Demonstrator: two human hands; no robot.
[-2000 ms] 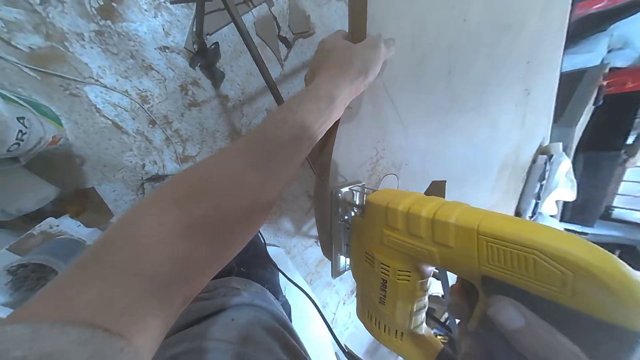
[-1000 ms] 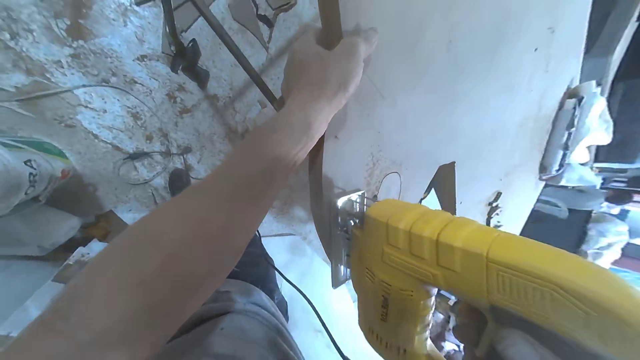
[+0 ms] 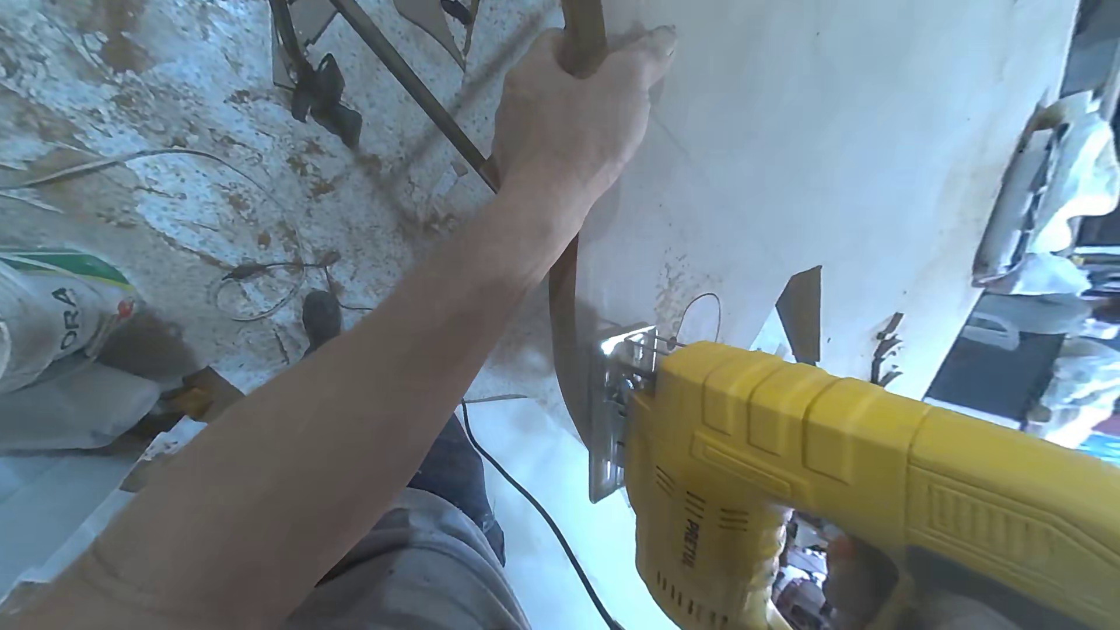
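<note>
A yellow Pretul jigsaw (image 3: 787,437) lies on its side in the picture at the lower right, its metal base plate (image 3: 610,420) against the curved edge of a thin brown strip (image 3: 566,324). My right hand (image 3: 862,582), mostly hidden behind the tool, is closed around its handle. My left hand (image 3: 577,114) grips the upper part of the brown strip, at the edge of a large pale board (image 3: 814,157). The blade is too hard to make out.
Dark metal bars (image 3: 411,87) and a black clamp-like part (image 3: 325,101) are at the upper left. A white bucket (image 3: 52,306) stands at the left on the stained floor. A black cable (image 3: 542,516) runs below the board. Offcuts (image 3: 801,315) lie on the board.
The view has shifted, showing more of the board's right side and the offcuts on it. Both hands keep their holds on the strip and the jigsaw.
</note>
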